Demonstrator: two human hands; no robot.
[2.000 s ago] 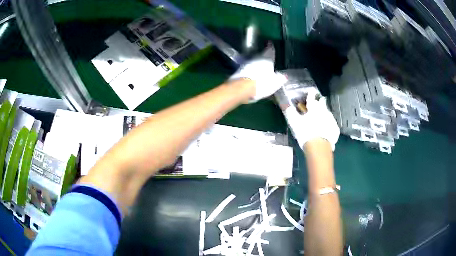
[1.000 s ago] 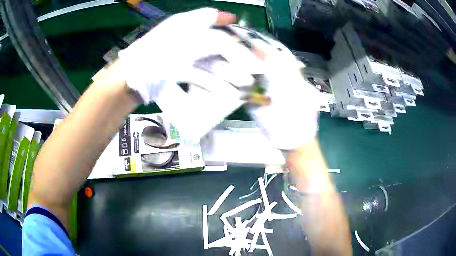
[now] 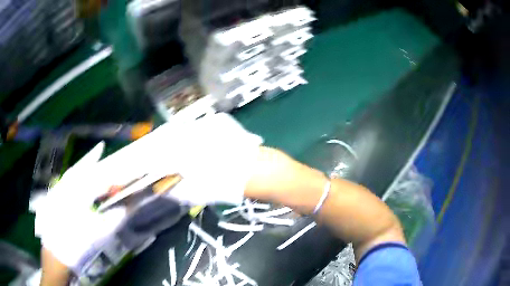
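My gloved left hand [image 3: 81,226] is at the lower left and my gloved right hand [image 3: 207,159] is beside it, both blurred. Between them is a carton [image 3: 154,215], seen as a dark grey side with a thin pale flap edge above it. My left hand appears closed on it; its fingertips are partly hidden. A small yellow-brown item [image 3: 166,184] shows at my right hand's fingers. A printed box face [image 3: 103,263] shows below my left hand; whether it is part of the same carton I cannot tell.
Stacked closed boxes [image 3: 254,61] with hang tabs stand on the green surface [image 3: 358,61] ahead. White strips [image 3: 221,262] lie scattered on the dark bench top. A divider bar [image 3: 103,130] with an orange end is at left. Clear plastic [image 3: 411,195] hangs by the bench edge at right.
The view has swung to the right, bringing in the blue floor. My hands, raised in front a second ago, are now lower left in the picture. The stacked boxes appear nearer the middle.
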